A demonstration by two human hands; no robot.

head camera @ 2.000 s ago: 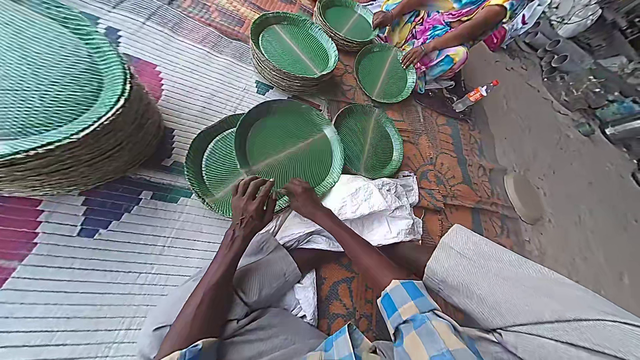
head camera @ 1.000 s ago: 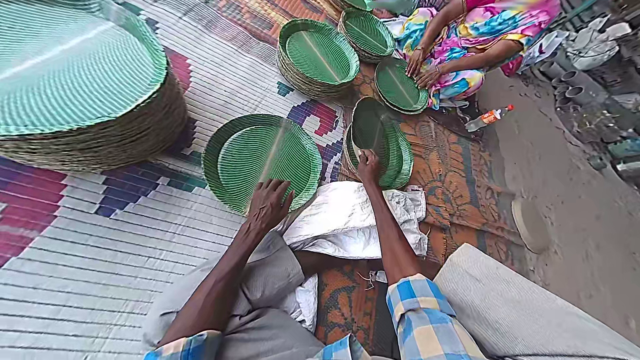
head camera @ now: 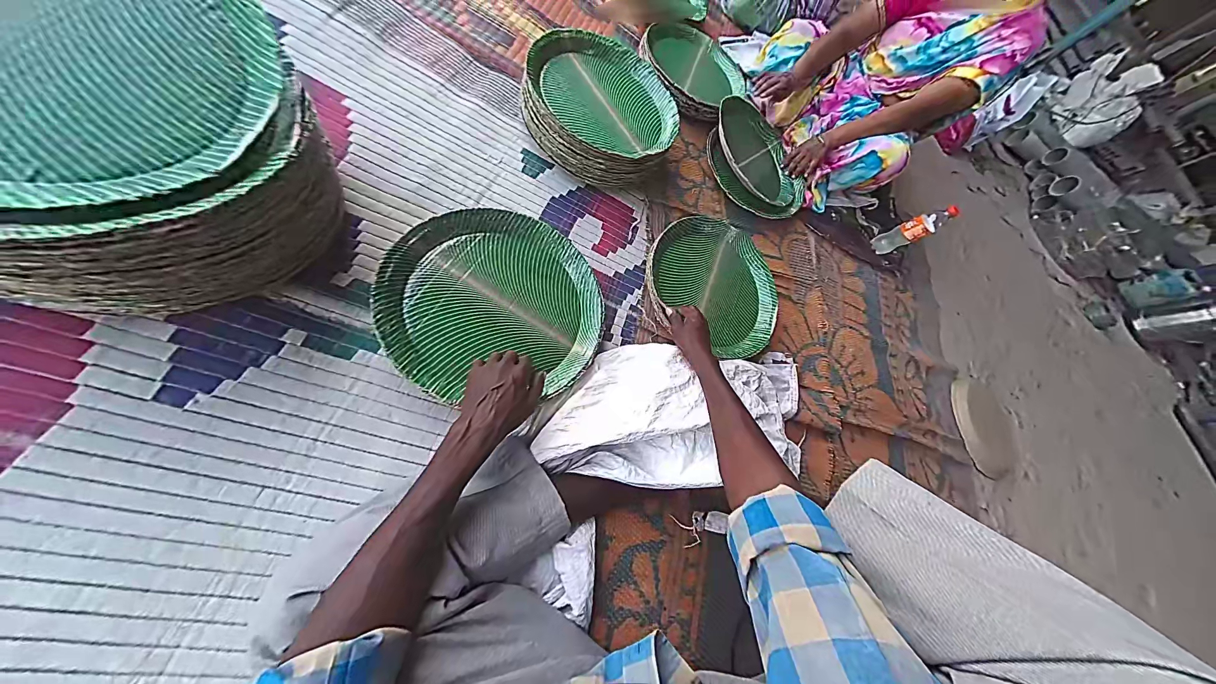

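Note:
My left hand [head camera: 501, 388] rests with bent fingers on the near rim of a round green leaf-patterned plate [head camera: 489, 294], which lies on the striped mat. To its right, my right hand [head camera: 690, 331] is at the near left rim of another green plate [head camera: 724, 285], its fingers closed on the edge; more rims show beneath that plate's left side. A white cloth [head camera: 655, 418] lies under my right wrist and over my lower leg. Whether my left fingers pinch the rim is hidden.
A tall stack of green plates [head camera: 142, 237] stands at left, smaller stacks [head camera: 598, 104] [head camera: 693, 66] farther off. A co-worker's hands [head camera: 806, 157] touch plates [head camera: 755, 166] at upper right. A plastic bottle [head camera: 914, 230] lies near the orange patterned mat's edge [head camera: 855, 332].
Two seconds ago both hands were together at one plate's near rim. My right hand has since moved right to the other plates. The plate there was tilted up a second ago and now lies flatter.

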